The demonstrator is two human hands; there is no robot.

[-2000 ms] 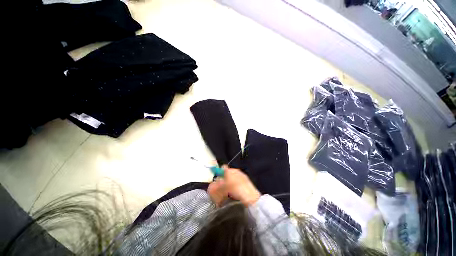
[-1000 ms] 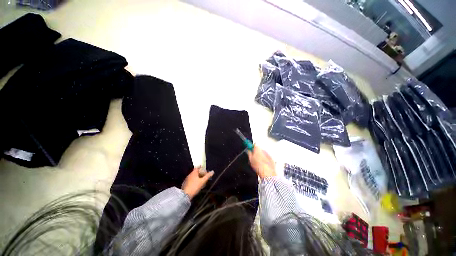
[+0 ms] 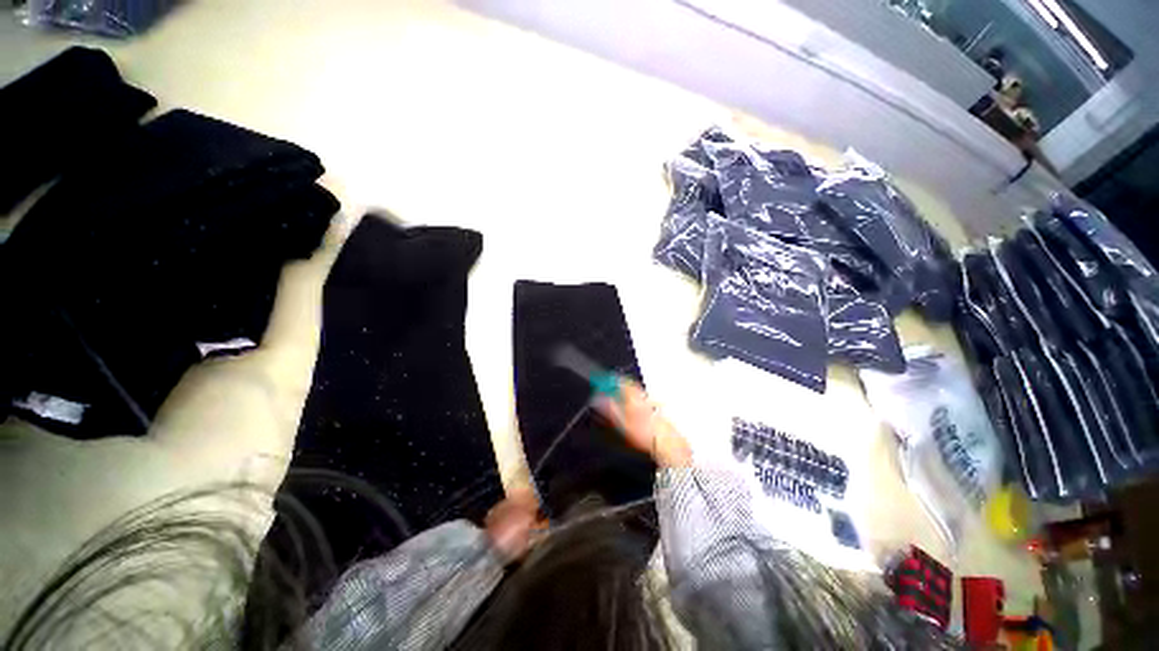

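Black trousers (image 3: 397, 369) lie in front of me on the cream table, legs spread apart, with pale specks of lint on the left leg. My right hand (image 3: 639, 424) is closed around the teal handle of the air blow gun (image 3: 605, 384); its blurred nozzle points up and left over the right trouser leg. A thin hose runs down from the gun. My left hand (image 3: 514, 519) is at the inner edge of the trousers, low between the legs, blurred and partly behind hair; its grip is unclear.
A matt black trousers pile (image 3: 165, 242) lies at the left. Bagged trousers (image 3: 763, 299) are heaped at the right, beside a tall stack of them (image 3: 1055, 356). Printed poly bags (image 3: 794, 477), a red-and-black checked item (image 3: 920, 586) and a yellow round item (image 3: 1010, 513) lie lower right.
My right hand with the gun has moved slightly left and down over the right leg. My left hand has moved down towards me. The left leg's far end has shifted and creased.
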